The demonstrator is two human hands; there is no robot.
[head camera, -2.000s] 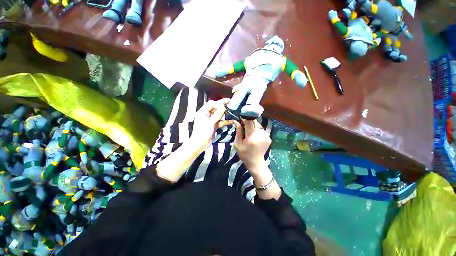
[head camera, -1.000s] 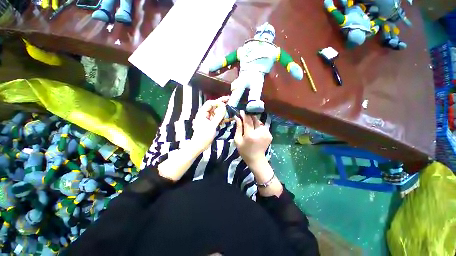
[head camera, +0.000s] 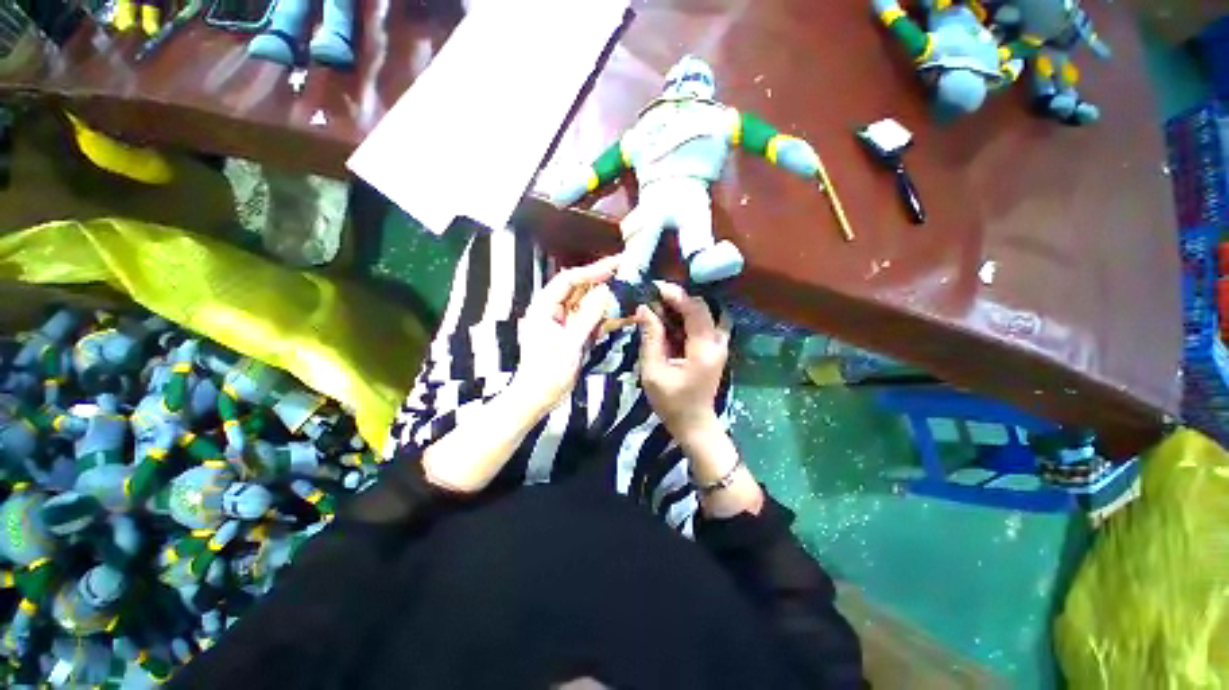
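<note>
A stuffed doll (head camera: 678, 146) with a grey-blue body, green sleeves and yellow bands lies on its back on the brown table's edge, head away from me. Its legs point towards my lap. My left hand (head camera: 573, 324) holds the doll's near foot, on the left. My right hand (head camera: 685, 353) is at the same foot, with its fingertips against the dark sole. Whether a small tool or thread is between the right fingers cannot be told. The doll's other foot (head camera: 716, 262) lies free, turned to the right.
A white paper (head camera: 496, 108) lies left of the doll. A yellow stick (head camera: 836, 202) and a black-handled brush (head camera: 895, 165) lie right. More dolls (head camera: 960, 74) lie at the back right. A heap of dolls (head camera: 189, 492) and a yellow sack (head camera: 202, 290) are at left, a blue rack (head camera: 970, 452) below right.
The doll's foot has turned so its dark sole shows between my hands. The doll has shifted slightly left, its free foot now points right, and its arm touches the stick.
</note>
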